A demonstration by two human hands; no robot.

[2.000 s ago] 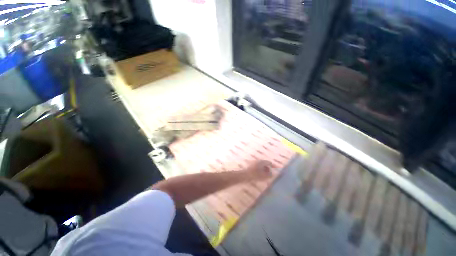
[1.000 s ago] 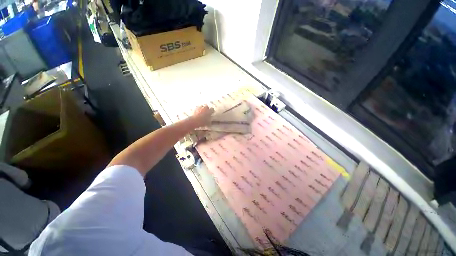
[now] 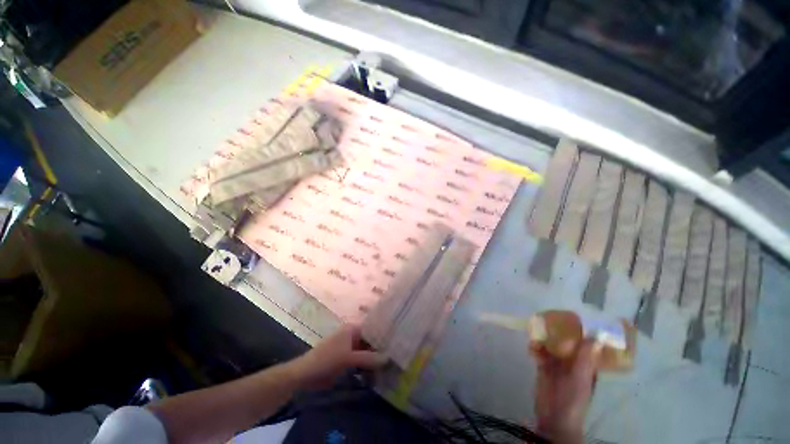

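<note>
My left hand [image 3: 339, 354] grips the lower end of a beige-grey zipper strip [image 3: 421, 295], which lies slanted over the right edge of the pink sheet [image 3: 346, 225]. A dark zipper line runs along its middle. My right hand [image 3: 565, 390] holds the amber glue bottle [image 3: 598, 336] on its side above the grey table, its pale nozzle pointing left toward the strip. The bottle is slightly blurred. A pile of overlapping strips [image 3: 275, 169] lies on the sheet's far left part.
Laid-out strips [image 3: 641, 230] stand in a row by the window, grey tails towards me. Yellow tape [image 3: 511, 168] marks the sheet's edges. Metal brackets [image 3: 376, 78] sit beside the sheet. A cardboard box [image 3: 130, 54] is at the table's far left. Dark cables lie at the front edge.
My left hand has moved from the pile back to the sheet's near right edge, with a strip now in it. My right hand has come into view with the bottle. The view has turned.
</note>
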